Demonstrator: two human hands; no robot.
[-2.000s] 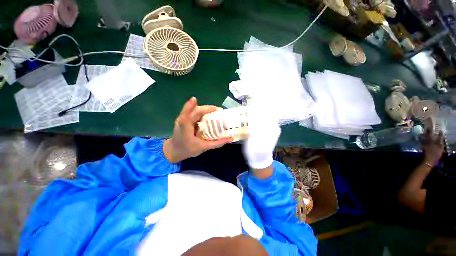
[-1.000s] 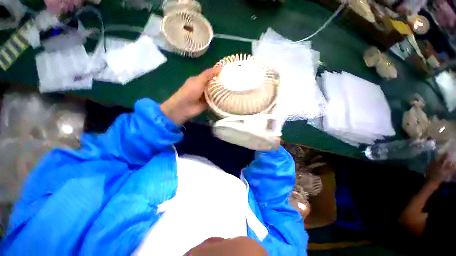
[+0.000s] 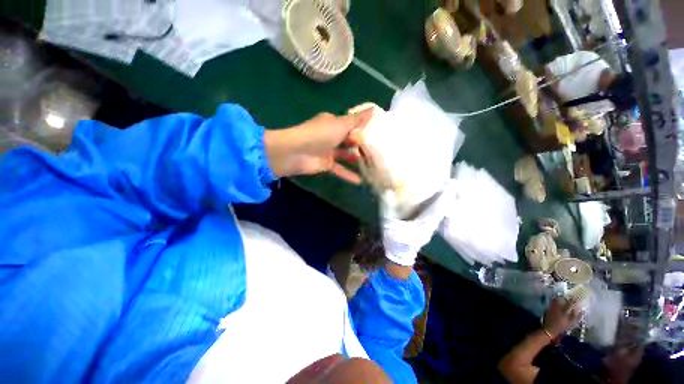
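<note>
A cream clip-on fan [image 3: 381, 166], blurred and partly washed out against the white sheets, is between my two hands in front of the bench edge. My left hand [image 3: 319, 146], bare, has its fingers on the fan's left side. My right hand [image 3: 411, 231], in a white glove, grips its lower end; its fingertips are hard to make out. White translucent bags [image 3: 439, 124] lie just behind the fan and partly blend with it. A second stack of white bags [image 3: 484, 217] lies to their right.
Another cream fan [image 3: 319, 37] stands on the green bench [image 3: 247, 82] at upper left, near white label sheets [image 3: 206, 34]. A thin white cable [image 3: 495, 107] crosses behind the bags. Several fans [image 3: 540, 251] are at right, near another worker's hand [image 3: 562, 315]. A carton shows below the edge.
The view has swung and tilted to the right. The fan has turned from its large white centre disc showing. My gloved right hand, hidden one second ago, shows again at the fan's lower end.
</note>
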